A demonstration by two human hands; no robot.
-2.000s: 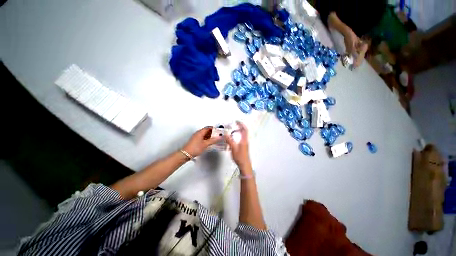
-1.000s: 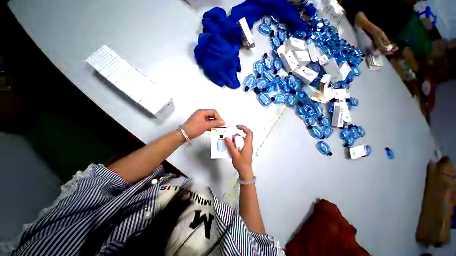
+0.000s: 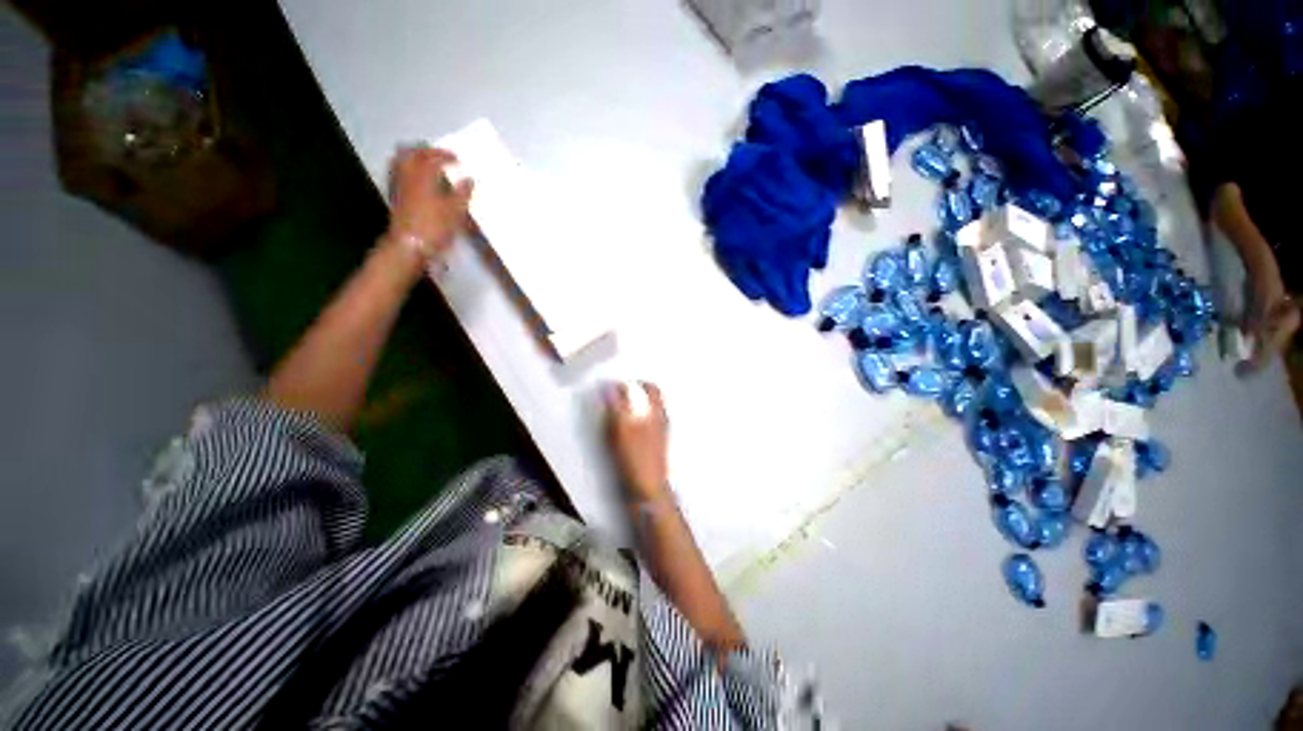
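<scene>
A row of filled white cartons (image 3: 532, 243) stands at the left table edge. My left hand (image 3: 429, 203) is at the row's far end, its fingers curled against the end cartons; whether it grips one cannot be told. My right hand (image 3: 639, 440) is just off the row's near end, its fingers closed around a small white carton (image 3: 637, 401), mostly hidden and washed out by glare. Blue coiled items (image 3: 900, 321) in clear film lie heaped on the right, with loose white cartons (image 3: 1026, 326) on and among them.
A blue cloth (image 3: 779, 200) lies behind the heap, with a white carton (image 3: 875, 162) on it. A clear plastic bag (image 3: 1060, 57) is at the back right. Another person's hand (image 3: 1255, 271) is at the right edge. A brown box (image 3: 157, 157) stands off the table, far left.
My left hand has moved away from my right hand to the row's far end. My right hand has come near the row's near end. The view has turned left, shifting the heap rightward.
</scene>
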